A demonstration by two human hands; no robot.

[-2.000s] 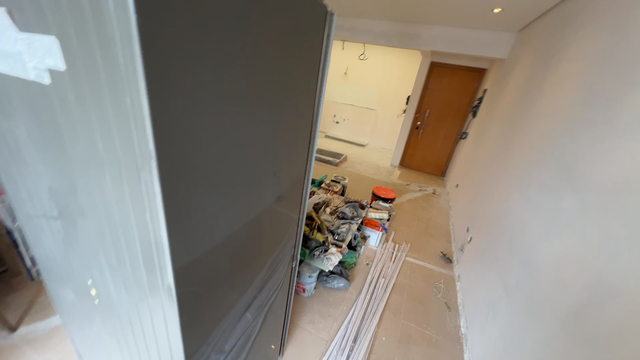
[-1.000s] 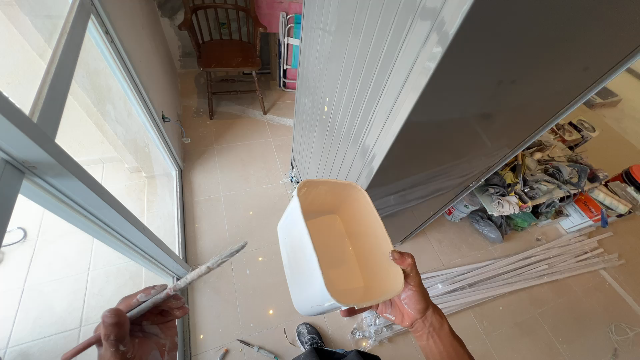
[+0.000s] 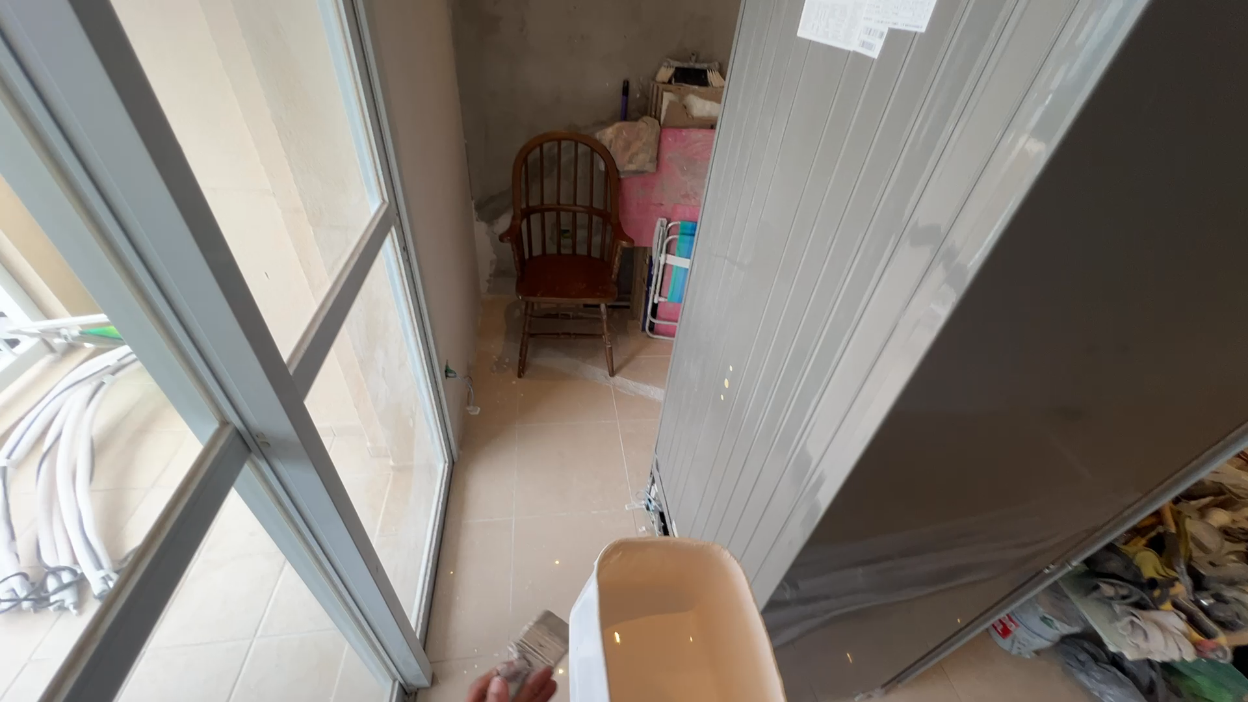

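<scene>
At the bottom edge, the fingertips of my left hand [image 3: 517, 686] hold a flat paintbrush [image 3: 541, 639], its bristles pointing up and to the right. Just right of the brush is a deep white plastic tub [image 3: 583, 634] with rounded corners and a pale cream inside; small light reflections show in it. The frame's lower edge cuts off the tub. My right hand is out of sight.
A tall grey refrigerator [image 3: 829, 244] stands at the right, a glazed metal-framed door [image 3: 322, 439] at the left. Behind are a wooden armchair [image 3: 567, 278] and a folded beach chair [image 3: 673, 278]. Piled items [image 3: 1170, 575] lie lower right; bundled hoses [image 3: 68, 458] lie beyond the glass.
The view has swung up and left. The tub and brush now sit lower in view, closer together. My right hand, seen holding the tub one second ago, has left the view.
</scene>
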